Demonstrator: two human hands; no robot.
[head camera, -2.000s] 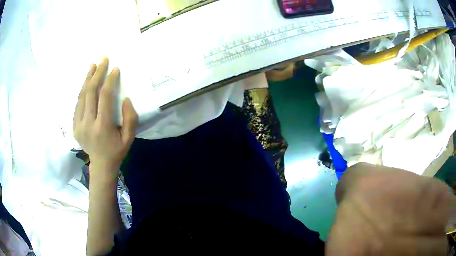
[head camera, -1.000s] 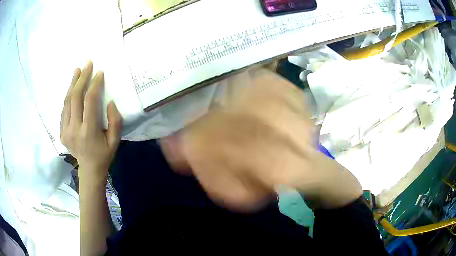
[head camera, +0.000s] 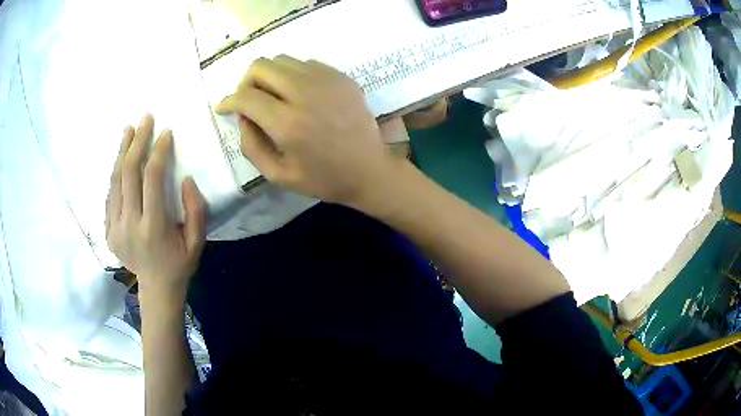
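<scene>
The large white garment piece (head camera: 73, 89) covers the left of the table and hangs over its front edge towards the lap. My left hand (head camera: 154, 207) lies flat on it, palm down, fingers slightly apart, holding nothing visible. My right hand (head camera: 305, 126) is over the table beside the cloth's edge, with fingers bent and the index fingertip near that edge. Its palm side is hidden, so I cannot tell whether it holds anything. The printed ruler scale (head camera: 406, 63) runs along the table's front edge, partly under my right hand.
A smartphone (head camera: 461, 8) lies at the top edge of view. A pale yellowish plate (head camera: 252, 18) is left of it. A pile of white cut pieces (head camera: 601, 179) stands at the right, beside a yellow bent tube (head camera: 682, 353). Green floor (head camera: 455, 162) shows between.
My right hand has moved from the lower right, across my lap, onto the table by the cloth's edge. My left hand stays flat on the cloth. The view has shifted slightly.
</scene>
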